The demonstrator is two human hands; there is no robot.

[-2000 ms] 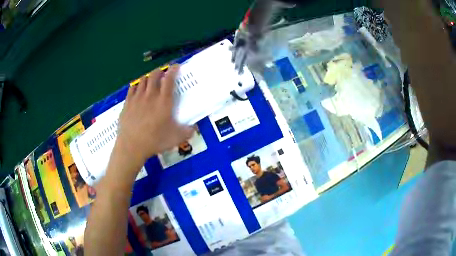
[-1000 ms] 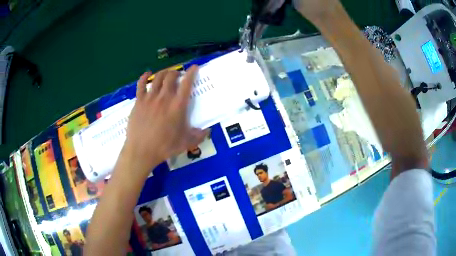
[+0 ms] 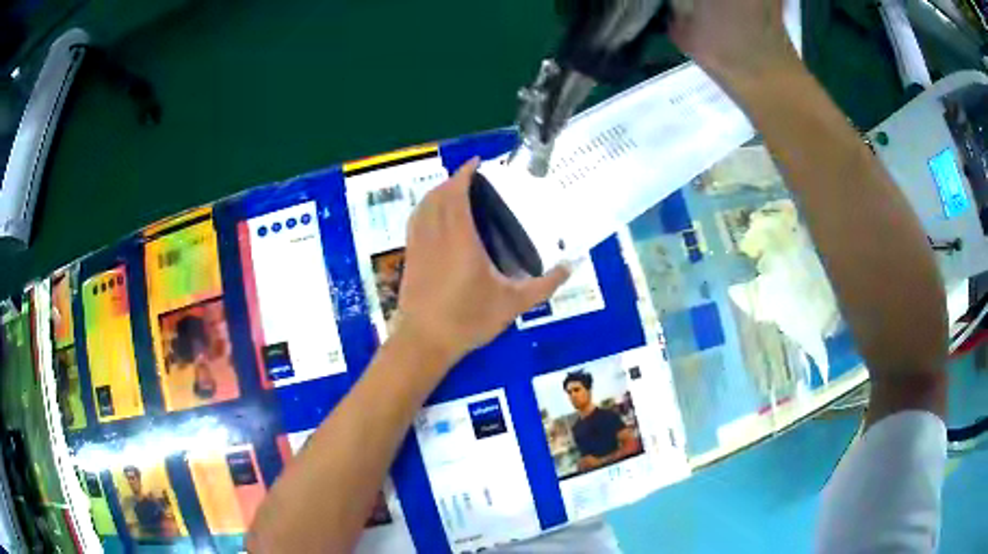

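The long white housing [image 3: 639, 146] lies tilted across the right half of the bench, its vent slots facing up. My left hand [image 3: 460, 260] holds its near left end, fingers and thumb around a dark end face. My right hand [image 3: 731, 38], at the top edge, is wrapped around the black power screwdriver [image 3: 612, 43]. The screwdriver's silver nose [image 3: 542, 119] is over the housing's left end; whether it touches is unclear. The right forearm passes over the housing's right part.
A printed blue mat [image 3: 444, 379] under glossy film covers the bench. A crumpled whitish cloth [image 3: 785, 281] lies at its right. A screw feeder [image 3: 921, 173] with a blue display stands far right. White rails [image 3: 43, 141] show at upper left over a dark green surface.
The housing has moved right, so its left end is now under the screwdriver nose. My left hand has moved right from its middle to that end. The mat's left part is uncovered.
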